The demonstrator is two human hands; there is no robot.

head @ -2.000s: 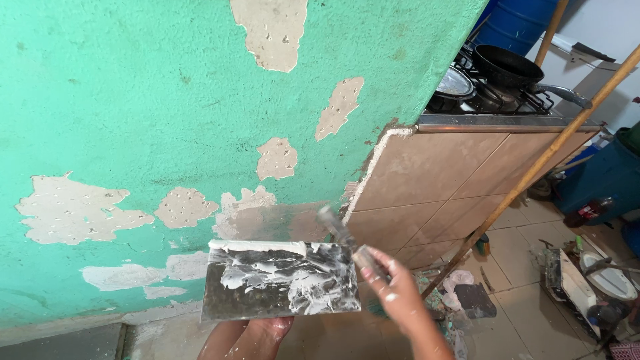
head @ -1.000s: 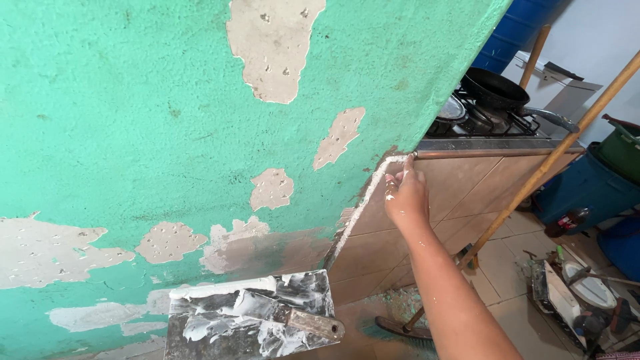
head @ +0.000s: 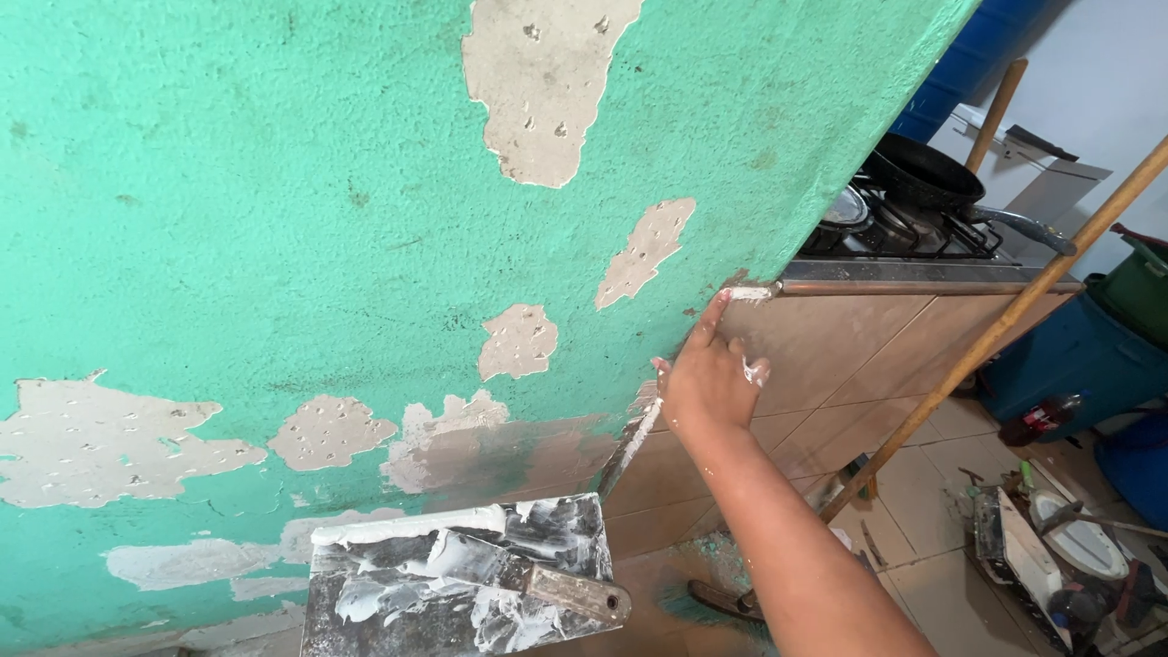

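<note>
With its index finger extended, my right hand [head: 716, 388] touches the white filler [head: 750, 293] at the joint where the green wall [head: 365, 228] meets the tiled counter side [head: 821, 356]. White paste is smeared on its fingers, and it holds no tool. Below and left of it is a flat metal plate [head: 333, 598] spread with white paste. A putty knife [head: 579, 591] with a worn handle lies on the plate, its blade in the paste. My left hand is out of view. Bare grey patches [head: 525, 342] mark the wall where paint is gone.
A stove [head: 912, 228] with a black frying pan [head: 926, 173] tops the counter. A long wooden pole [head: 985, 338] slants across the right. A broom head [head: 721, 598], a bottle [head: 1040, 418], bins [head: 1063, 365] and a tray of tools [head: 1013, 557] are at floor level.
The putty knife, in my right hand two seconds ago, now lies on the plate. My right hand went up to the joint, and its index finger has shifted left from the counter's metal edge since one second ago.
</note>
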